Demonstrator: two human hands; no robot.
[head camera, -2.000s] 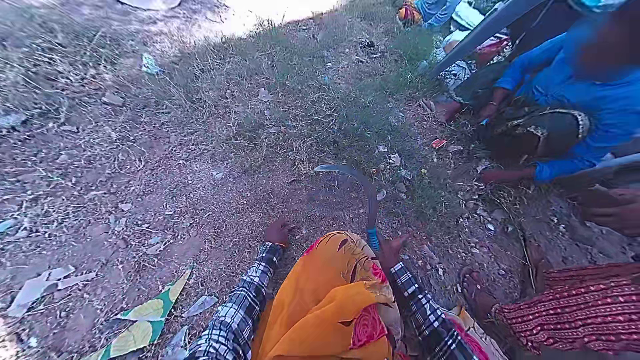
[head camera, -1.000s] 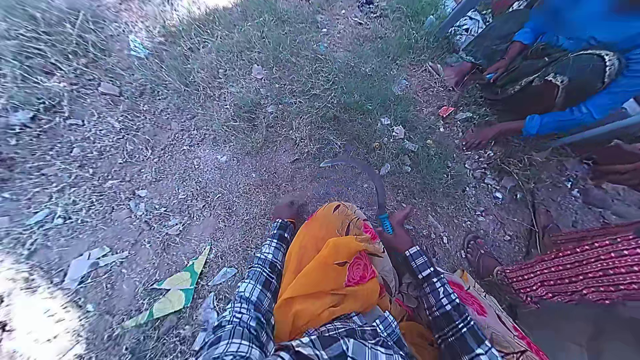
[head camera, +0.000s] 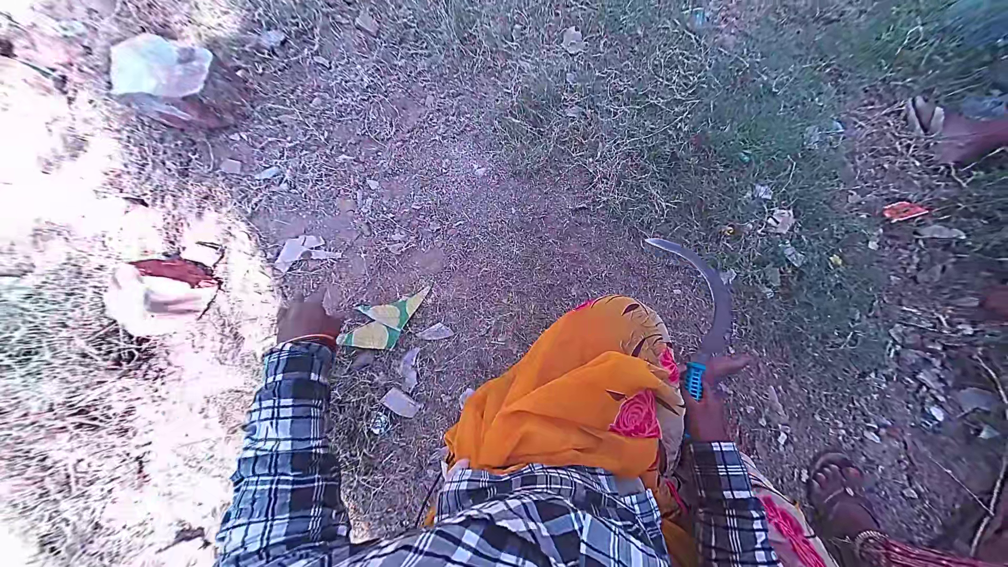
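A sickle (head camera: 715, 295) with a curved metal blade and a blue handle lies in my right hand (head camera: 711, 398), beside my right knee. The blade rises from the hand and its tip curves to the left. My left hand (head camera: 309, 316) is stretched out low over the ground at the left, and its fingers are partly hidden. Close to its right lies a green and yellow patterned scrap (head camera: 386, 321). White scraps (head camera: 301, 250) lie just above the hand. Orange cloth (head camera: 551, 386) with pink flowers covers my legs between the two arms.
At the upper left is a pale plastic bag (head camera: 161, 69), with a white and red-brown piece of litter (head camera: 161, 293) below it. Dry grass and small litter cover the ground. Another person's sandalled foot (head camera: 841, 484) is at the lower right, another foot (head camera: 965, 135) at the upper right.
My left hand has moved from beside my knee out to the left, near the patterned scrap. My right hand still holds the sickle by my knee. The view has swung left.
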